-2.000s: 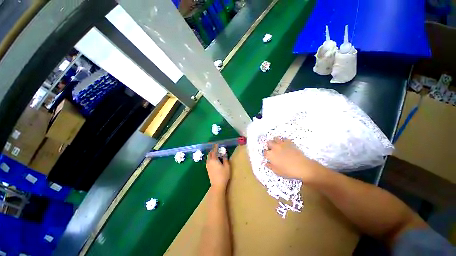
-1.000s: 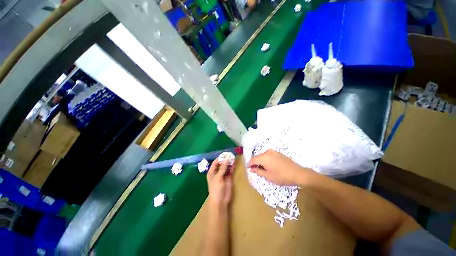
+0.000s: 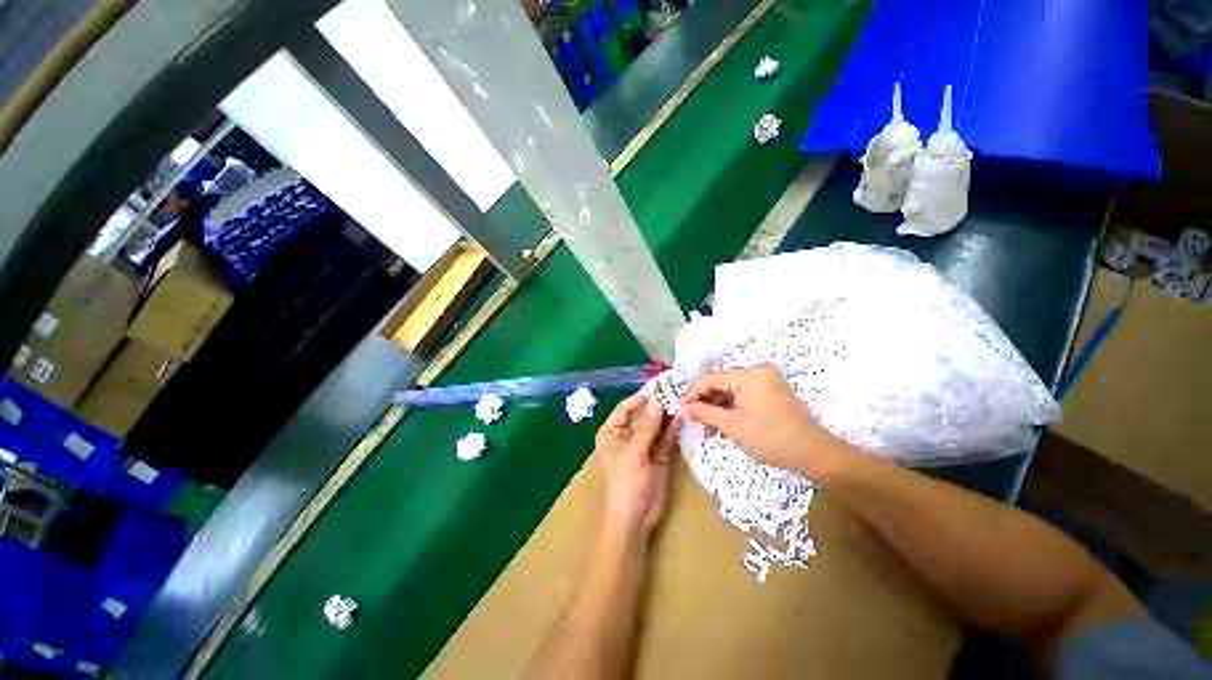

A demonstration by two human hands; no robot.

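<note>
My left hand [image 3: 635, 449] holds a white assembly [image 3: 663, 389] upright in its fingertips, just in front of the bag's mouth. My right hand [image 3: 755, 415] has its thumb and fingertips pinched at the right side of that assembly; whether a small part is between them is too small to tell. The clear plastic bag [image 3: 917, 352] lies behind and right of my right hand. Small white parts [image 3: 764, 505] spill from its mouth onto the brown cardboard sheet [image 3: 744, 624].
The green conveyor belt [image 3: 386, 531] carries several white assemblies, some near the stop bar [image 3: 532, 387]. A pale post [image 3: 572, 186] stands by the bag. Beyond the bag are two wrapped bottles [image 3: 937, 183] and a blue sheet [image 3: 997, 80]. An open carton [image 3: 1143, 385] is at right.
My left hand has lifted an assembly from the belt's edge and moved right. My right hand has left the small parts and met it at the assembly. A loose assembly has travelled down the belt.
</note>
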